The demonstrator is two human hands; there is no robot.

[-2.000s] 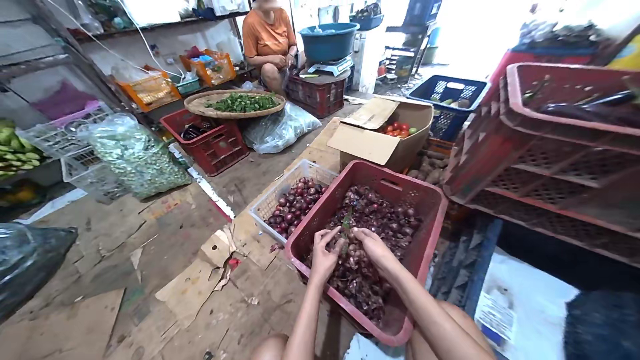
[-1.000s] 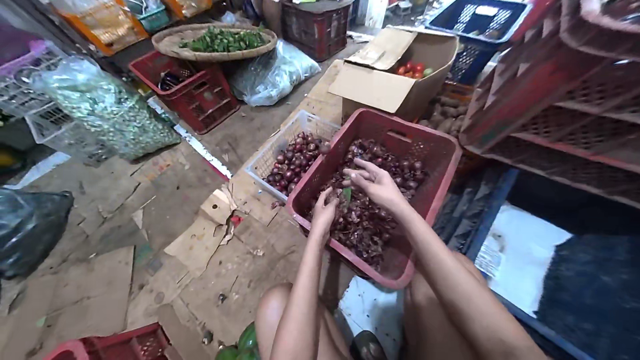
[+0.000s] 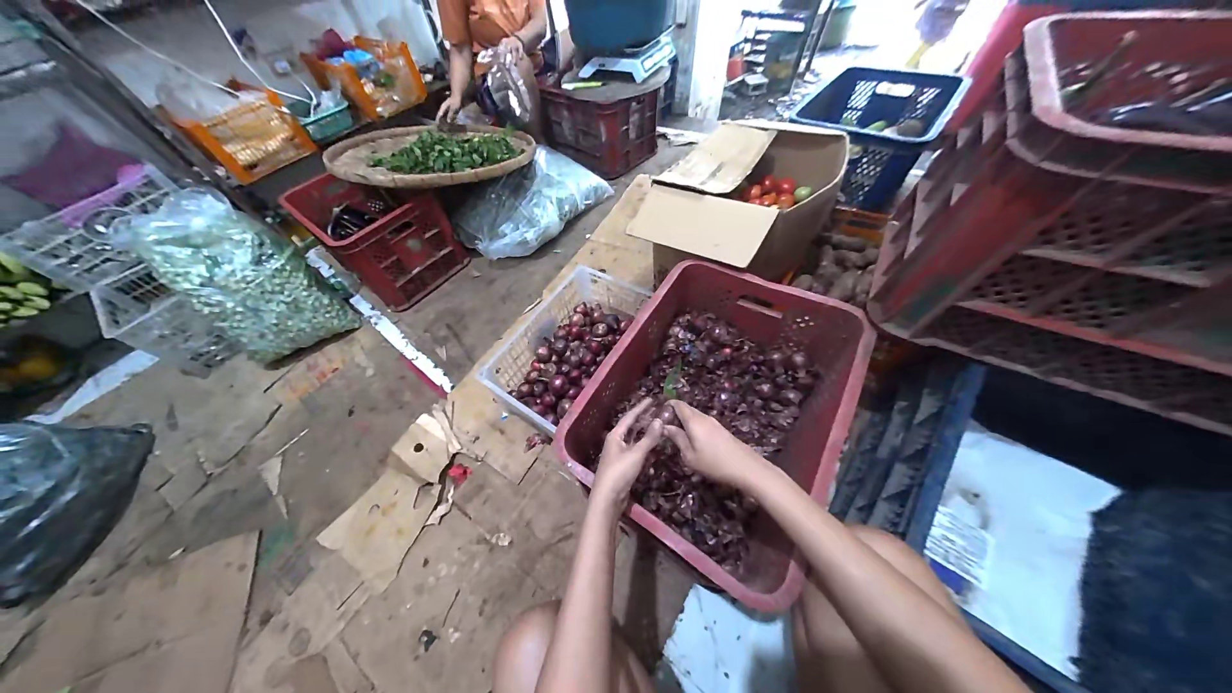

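Note:
A red plastic crate holds a heap of small red onions with loose dry skins. Over its near left part, my left hand and my right hand meet with fingertips together on a small red onion; which fingers bear on it is partly hidden. A small green leaf shows just beyond the fingertips. Against the crate's left side stands a white plastic basket with smoother, shiny red onions.
Behind the crate is a cardboard box of tomatoes. Stacked red crates rise at right. A woven tray of green leaves rests on a red crate at back left, near a seated person. Cardboard pieces cover the floor.
My hands were apart over the onions one second ago, the right one with spread fingers; now their fingertips are together. The view has tilted up again after dipping.

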